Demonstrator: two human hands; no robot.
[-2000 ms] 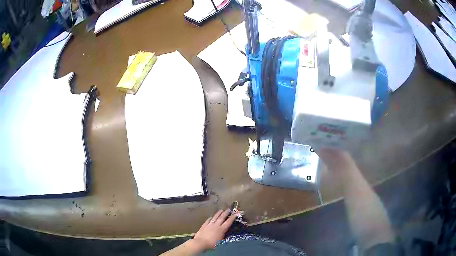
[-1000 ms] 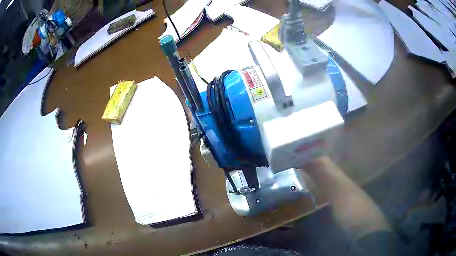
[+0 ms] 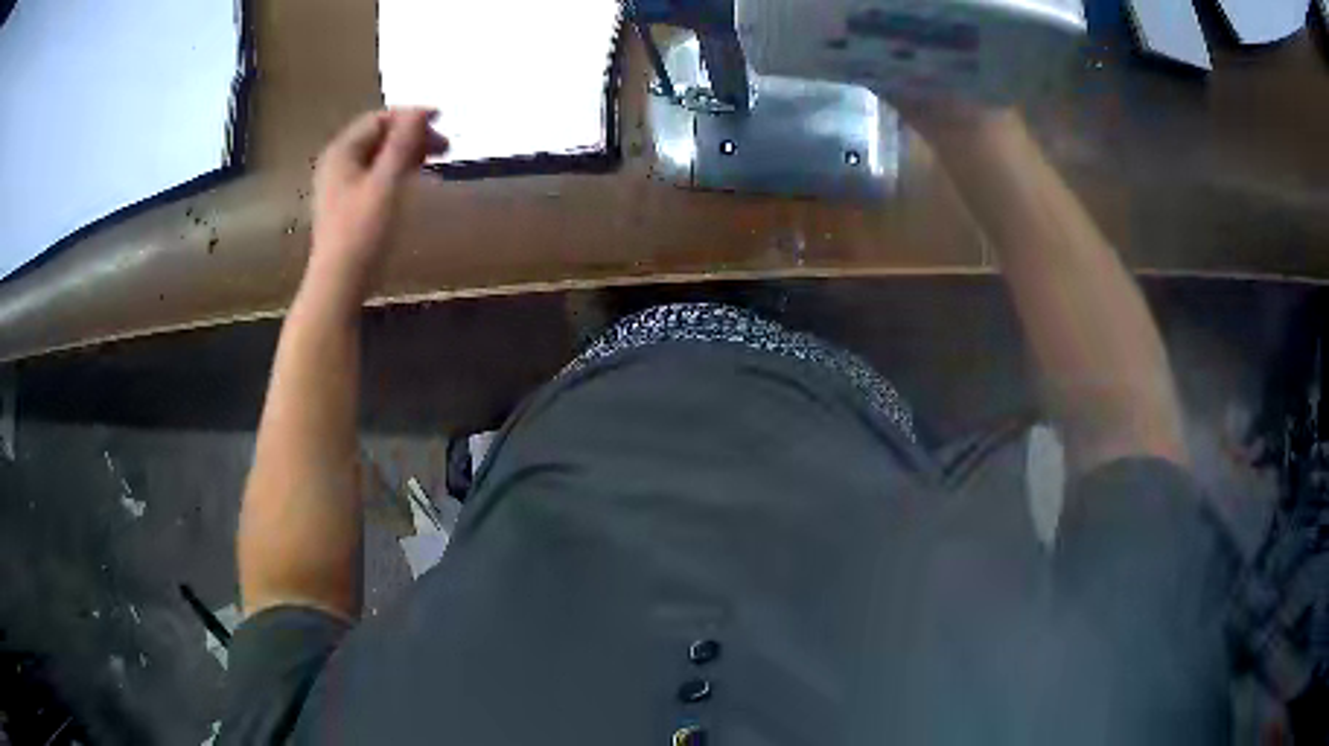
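The cutting machine stands at the top of the view, cut off by the edge. Its white control box (image 3: 918, 41) shows above the flat silver base plate (image 3: 787, 139) on the table. My right hand (image 3: 955, 120) reaches up behind the box; its fingers are hidden, so its grip cannot be told. A white-topped cut stack (image 3: 503, 73) with a dark edge lies left of the base plate. My left hand (image 3: 375, 168) is at its lower left corner, fingers curled. Whether it touches or holds anything cannot be told.
A larger white-topped stack (image 3: 102, 117) lies at the far left. Small pale pieces (image 3: 1173, 26) show at the top right. The brown table's pale front edge (image 3: 816, 274) crosses in front of my body. Scraps (image 3: 423, 536) litter the floor below.
The view has tilted down to my body and the floor. My left hand, out of view one second ago, is now at the narrow stack's corner, away from the scraps at the table edge.
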